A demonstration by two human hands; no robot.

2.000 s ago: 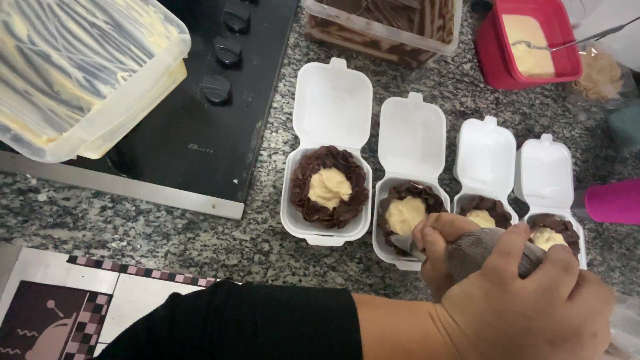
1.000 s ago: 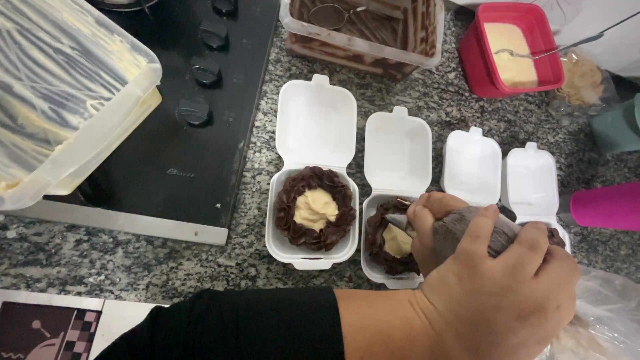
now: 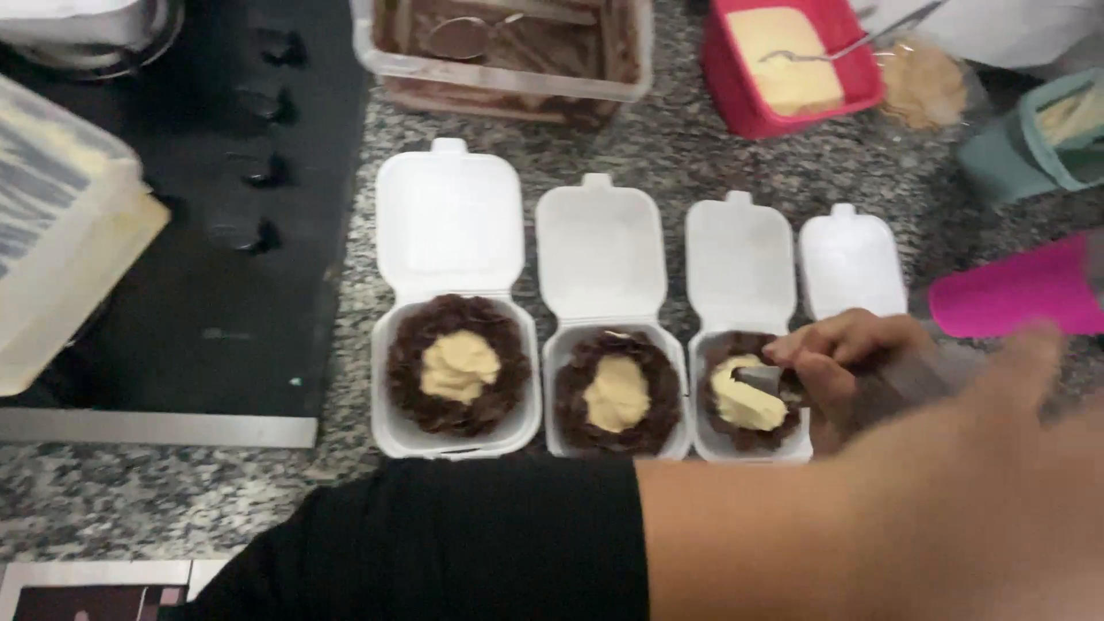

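Note:
Four white foam boxes stand in a row with lids raised. The first box (image 3: 385, 405) and second box (image 3: 555, 423) each hold a ring of dark chocolate cream with pale cream in the middle. My right hand (image 3: 849, 362) pinches a metal piping nozzle (image 3: 761, 377) over the third box (image 3: 700, 431), its tip touching a thick ribbon of pale cream (image 3: 746, 401). My left hand (image 3: 975, 466), blurred, lies around the piping bag (image 3: 901, 384), most of which it hides. Only the lid of the fourth box (image 3: 852, 263) shows; hands cover its base.
A chocolate-smeared plastic tub (image 3: 509, 82) and a red tub (image 3: 750, 121) of cream with a spoon stand behind the boxes. At right are a teal container (image 3: 1005, 155) and a magenta cup (image 3: 1018, 289). Left, a cream-smeared container (image 3: 78, 285) overhangs the black cooktop (image 3: 216, 345).
Both hands and the nozzle have moved right, from the second box to the third. The second box's filling, partly covered before, now shows fully. The view has shifted.

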